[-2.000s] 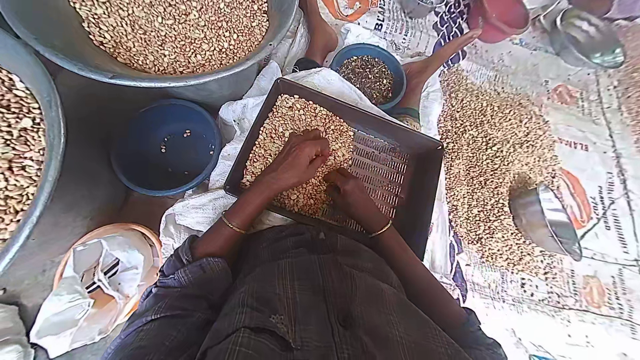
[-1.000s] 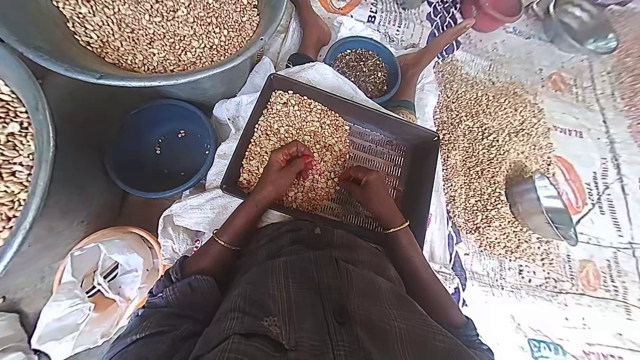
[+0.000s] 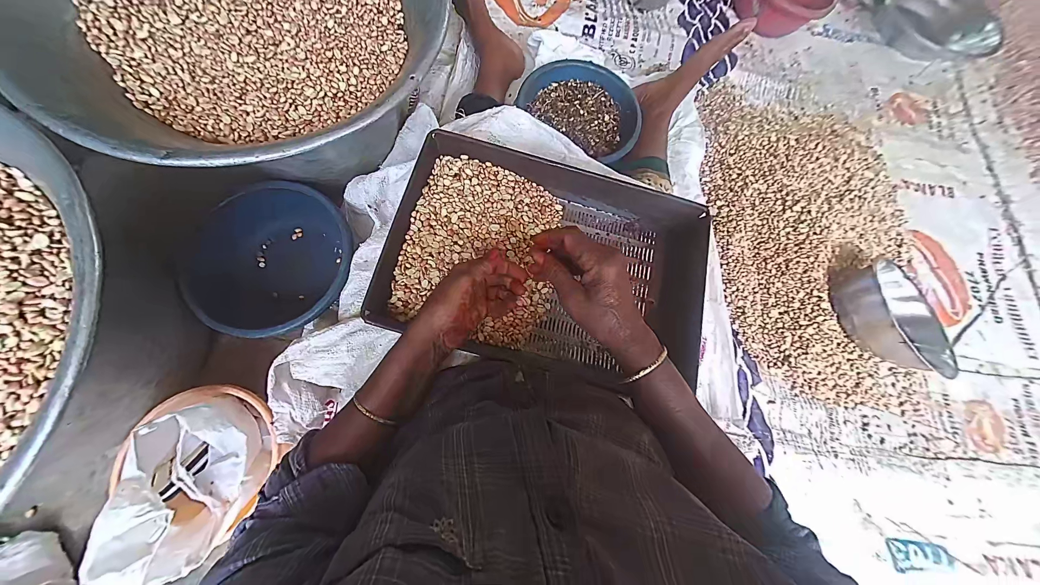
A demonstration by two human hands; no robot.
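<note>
A dark rectangular tray (image 3: 682, 244) with a slotted bottom rests across my lap. Pale beans or split nuts (image 3: 475, 215) cover its left and middle part, while the slots show on the right. My left hand (image 3: 479, 292) is over the beans, palm partly turned up, fingers curled. Close beside it, my right hand (image 3: 589, 284) has thumb and forefinger pinched together near the left fingertips. Whether a small piece is between the fingers of either hand is too small to tell.
Large metal tubs (image 3: 325, 150) of beans stand at the left. A blue basin (image 3: 268, 317) holds a few pieces; a smaller blue bowl (image 3: 626, 97) holds dark bits. At right, beans (image 3: 780, 244) lie spread on printed sheeting with a steel bowl (image 3: 886, 317). A white bag (image 3: 195, 520) sits lower left.
My hands have come together over the tray; one second ago they were apart. My right hand has moved up from the tray's lower part.
</note>
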